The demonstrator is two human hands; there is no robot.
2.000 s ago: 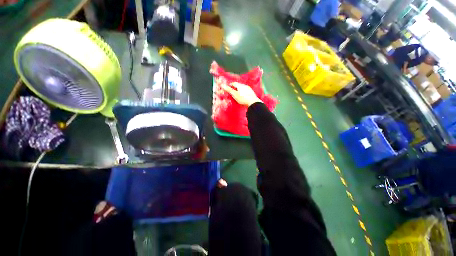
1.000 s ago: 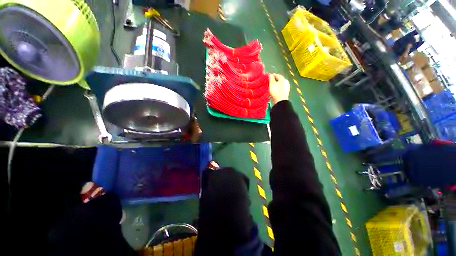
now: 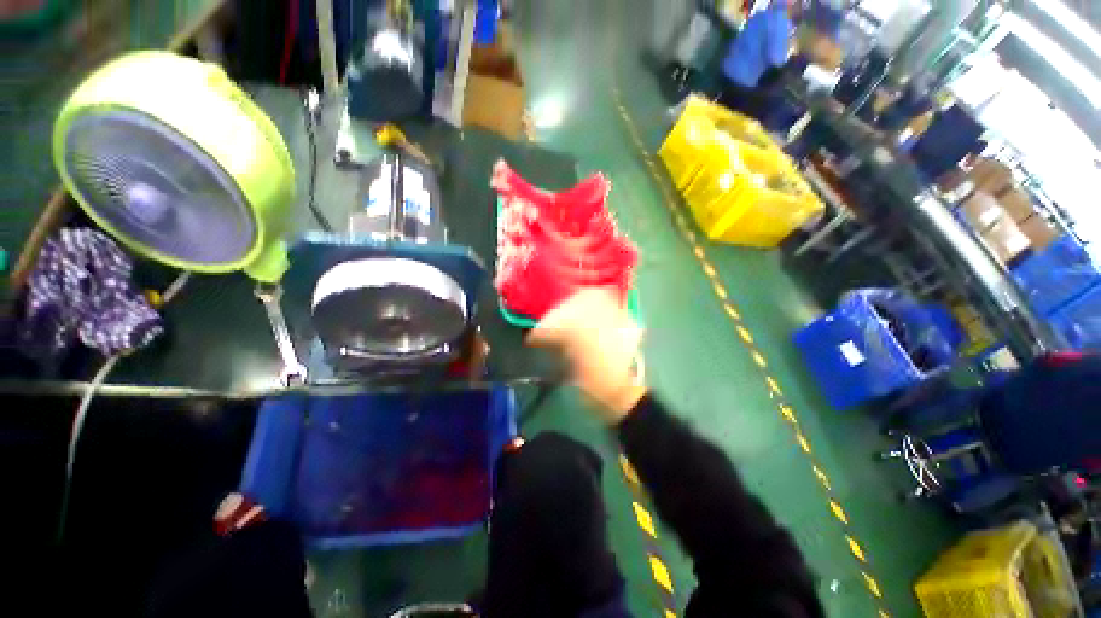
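Note:
Red wire bundles (image 3: 561, 242) lie stacked in overlapping layers in a shallow green tray (image 3: 517, 319), right of the machine. My right hand (image 3: 594, 344) is blurred over the near edge of the stack and tray; whether it holds wires cannot be told. The round silvery disc (image 3: 392, 308) on its blue-grey base stands left of the tray, with the motor (image 3: 398, 199) behind it. My left hand is not in view.
A lime-green fan (image 3: 169, 169), a patterned cloth (image 3: 91, 296) and a wrench (image 3: 283, 338) are left of the disc. A blue bin (image 3: 392, 465) sits at lap level. Yellow crates (image 3: 734, 175) and another blue bin (image 3: 863, 344) stand to the right. A person (image 3: 761, 48) is far back.
My right hand moved from on top of the stack to its right side, then to its near edge. The view has shifted, and the layers look less flattened than at first.

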